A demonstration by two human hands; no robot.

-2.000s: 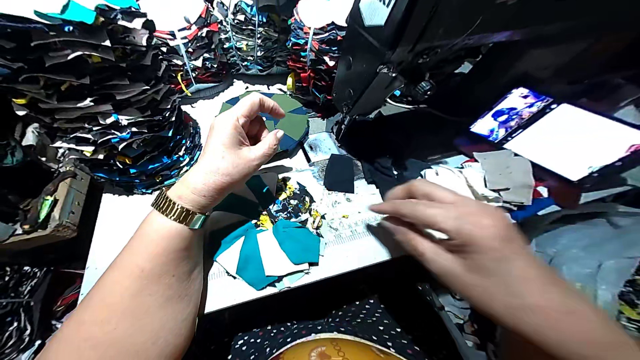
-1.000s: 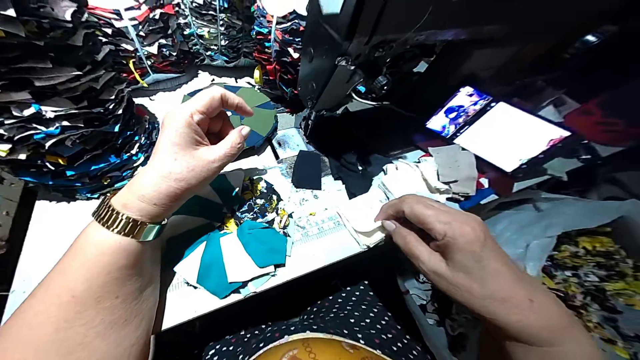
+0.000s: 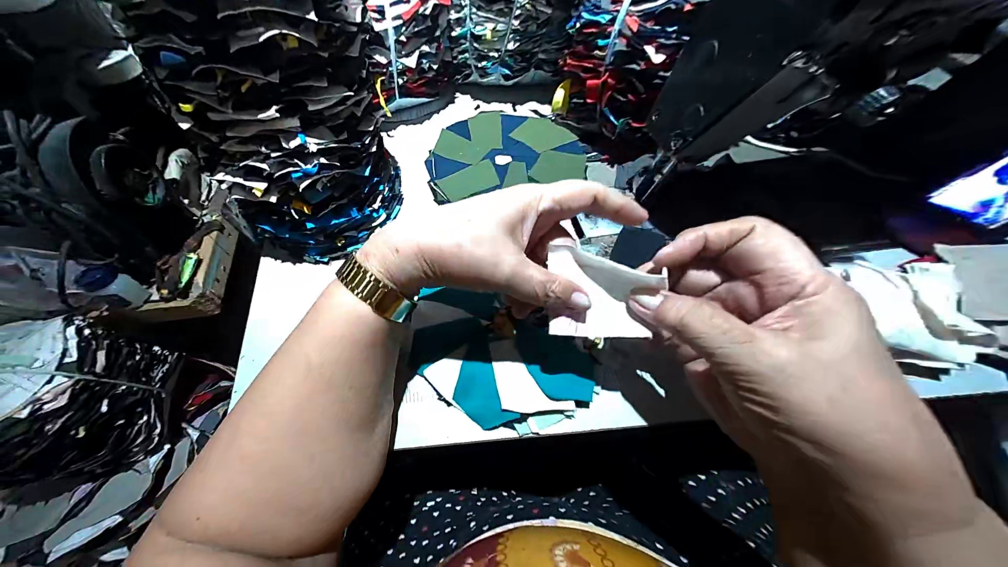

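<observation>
A white fabric piece (image 3: 602,295) is pinched between the thumb and fingers of my right hand (image 3: 764,323). My left hand (image 3: 488,248), with a gold watch at the wrist, touches the left side of the same piece; its thumb lies over the cloth and its index finger is raised. Below the hands, a round of teal and white fabric wedges (image 3: 504,378) rests at the front of the white table. Behind my left hand lies a round of green and navy fabric pieces (image 3: 472,153). A small dark fabric piece (image 3: 636,246) shows partly between the hands.
A black sewing machine (image 3: 732,102) stands at the back right. White fabric pieces (image 3: 906,315) lie at the right, beside a grey one (image 3: 976,276). Tall stacks of dark scraps (image 3: 315,157) and a wooden crate (image 3: 205,276) stand left. A lit screen (image 3: 976,193) is at the right edge.
My right hand has moved left from the white pieces on the right, carrying one white piece up to my left hand. My left hand now touches that piece; earlier it held nothing visible.
</observation>
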